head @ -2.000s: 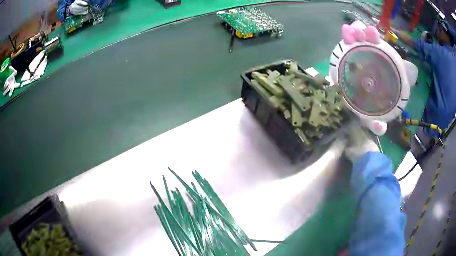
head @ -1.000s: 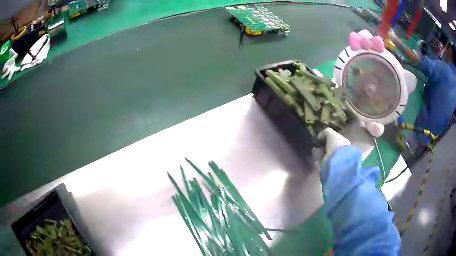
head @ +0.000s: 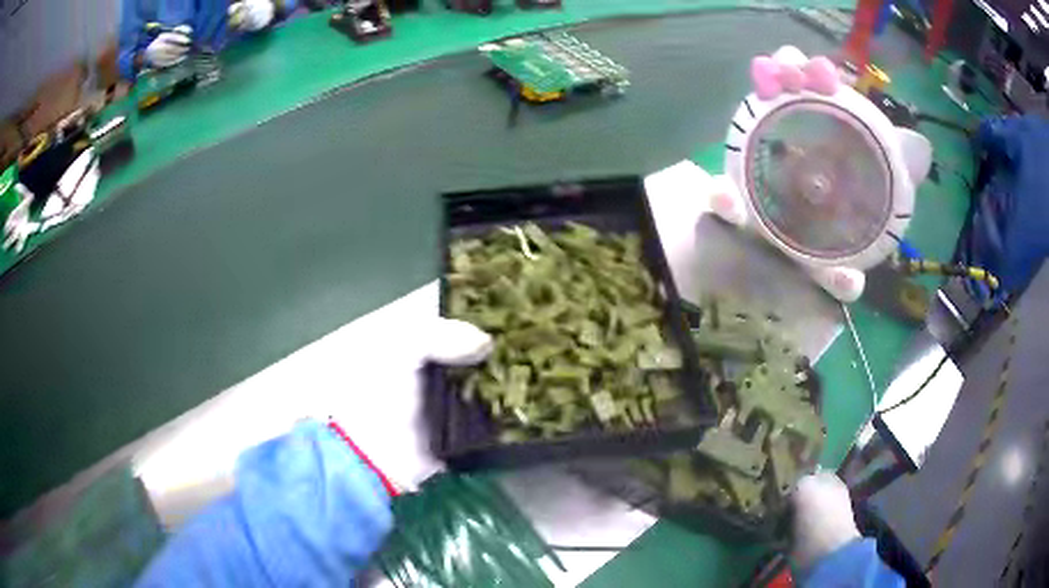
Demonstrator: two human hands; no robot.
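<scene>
A black tray point(head: 564, 450) heaped with small olive pieces point(head: 552, 327) is tilted above the metal sheet. My left hand point(head: 458, 342), in a white glove, is shut on its left wall, thumb over the rim. A second black tray of larger olive notched pieces point(head: 753, 425) is lower and to the right, partly hidden by the first. My right hand point(head: 824, 512), in a white glove, is at its right front corner; its fingers are mostly hidden. A pile of dark-green strips point(head: 466, 534) lies below the first tray.
A pink-white fan point(head: 819, 184) stands behind the right tray. A circuit board point(head: 554, 67) is on the dark green conveyor point(head: 265, 195). White gloves point(head: 71, 190) lie far left. Another person's gloved hands point(head: 168, 46) are at the top left.
The small-piece tray has moved from the lower left to the centre, in my left hand, which has come into view. The larger-piece tray is now nearer and lower, with my right hand at its corner.
</scene>
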